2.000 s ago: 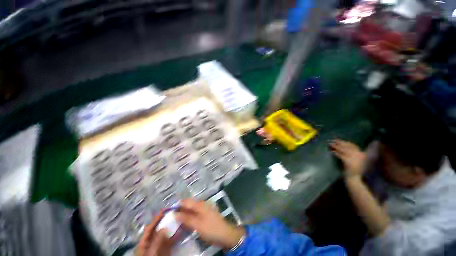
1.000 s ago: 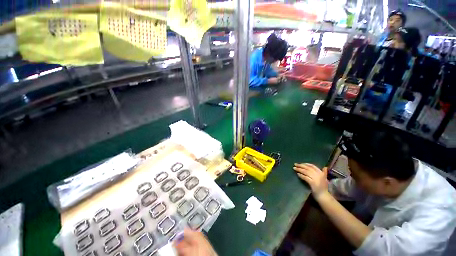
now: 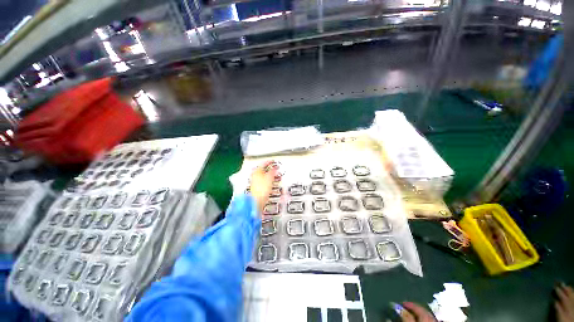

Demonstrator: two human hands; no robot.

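My left hand (image 3: 264,182), bare below a blue sleeve, reaches over the translucent blister tray (image 3: 406,255) in the centre. Its fingertips are closed on a small silver watch case frame (image 3: 274,166) at the tray's back left. Rows of similar frames sit in the tray. My right hand (image 3: 416,312) is cut off by the bottom edge, with a small bluish-white spot at its fingertip; whether it holds anything is hidden. The white sticker sheet (image 3: 277,295) with dark square gaps lies in front of the tray.
Stacked blister trays (image 3: 104,220) and a white board with frames (image 3: 189,165) lie left. A red crate (image 3: 78,122) is behind. A yellow bin (image 3: 497,239), pink-orange scissors (image 3: 454,231) and white scraps (image 3: 450,303) are right. Another person's hand (image 3: 564,304) shows far right.
The view has swung left, bringing in the stacked trays and red crate. My left hand now reaches to the tray's back left. My right hand is now near the white scraps.
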